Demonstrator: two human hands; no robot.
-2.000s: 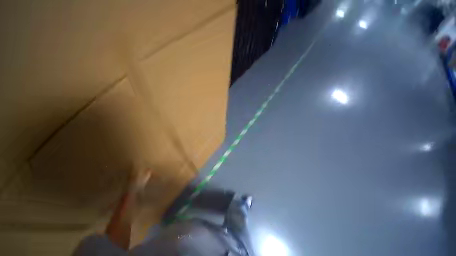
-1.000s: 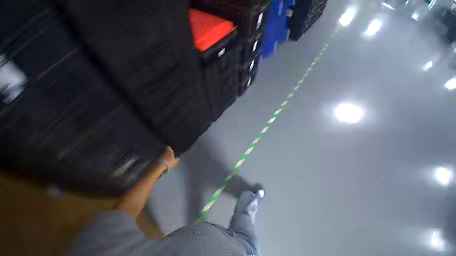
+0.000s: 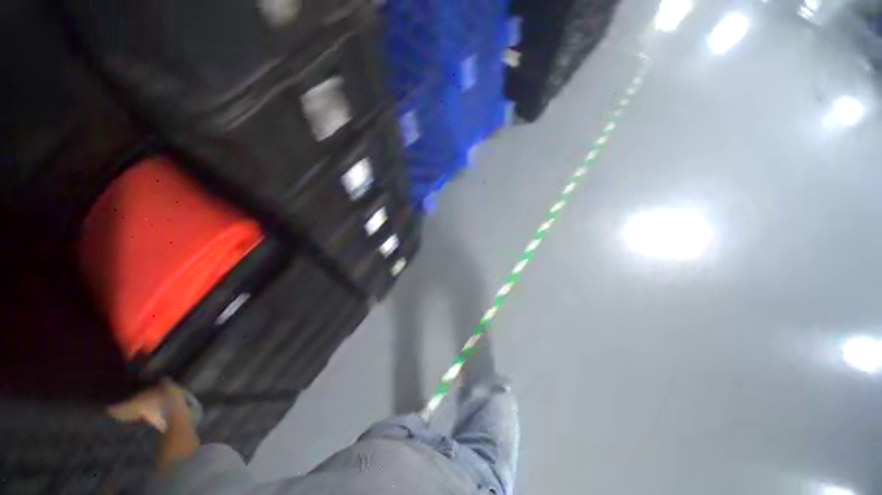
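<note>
Black stacked trays [image 3: 329, 290] with ribbed sides stand on the left, nearest to me. A red-orange lid or tray [image 3: 169, 251] lies on a lower black stack. My left hand [image 3: 155, 406] is blurred at the lower left, just below the red piece and in front of the black stack. Its fingers are extended and no held object shows. I cannot tell if it touches the stack. My right hand is not in view.
Blue crates [image 3: 450, 87] stand beyond the black stacks, with another dark stack [image 3: 561, 48] past them. White labels [image 3: 358, 179] mark the black stack sides. Green-white tape [image 3: 517, 276] runs along the glossy grey floor [image 3: 619, 387].
The cartons seen first are gone from view. The red piece and the blue crates are now nearer and larger. My left hand has shifted down and to the left in the picture.
</note>
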